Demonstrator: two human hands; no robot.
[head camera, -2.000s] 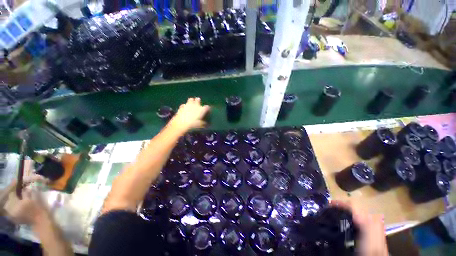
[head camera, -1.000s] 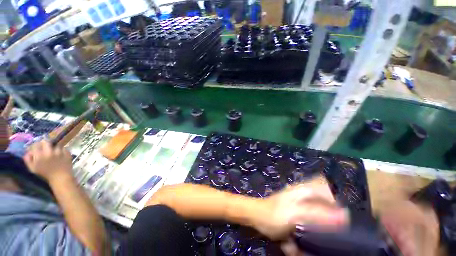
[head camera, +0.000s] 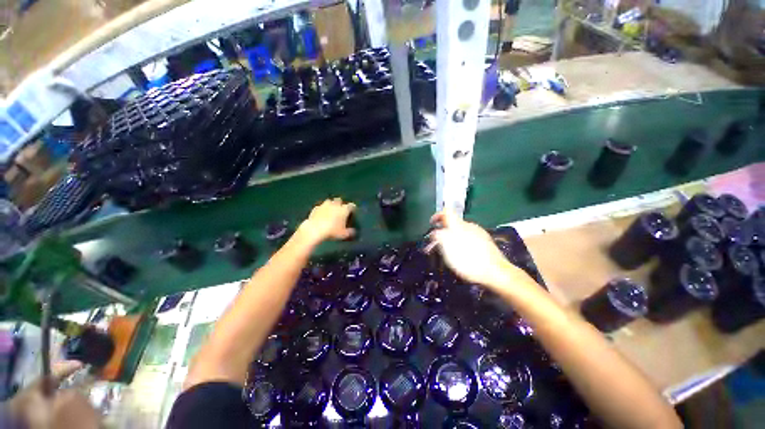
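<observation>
My left hand (head camera: 333, 219) reaches over the near side of the green conveyor belt (head camera: 277, 196), fingers pointing down; whether it touches a unit is unclear. My right hand (head camera: 463, 250) is at the tray's far edge beside the foot of the white upright, fingers bent; what lies under them is hidden. A black cylindrical unit (head camera: 391, 206) stands on the belt between and beyond my hands. The glossy black tray (head camera: 537, 369) lies in front of me, with rows of round dark shapes; pockets and unit tops are hard to tell apart.
The perforated white upright (head camera: 460, 109) stands in front of the belt. More black units stand along the belt. Upright units (head camera: 616, 303) crowd the brown board (head camera: 579, 255) at right. Stacked black trays (head camera: 176, 138) are beyond the belt. At left are a green press (head camera: 42, 272) and another person's blurred hand.
My left hand has gone from over the tray back to the belt. My right hand has moved from the lower right to the tray's far edge. The dark object near my hands no longer shows there.
</observation>
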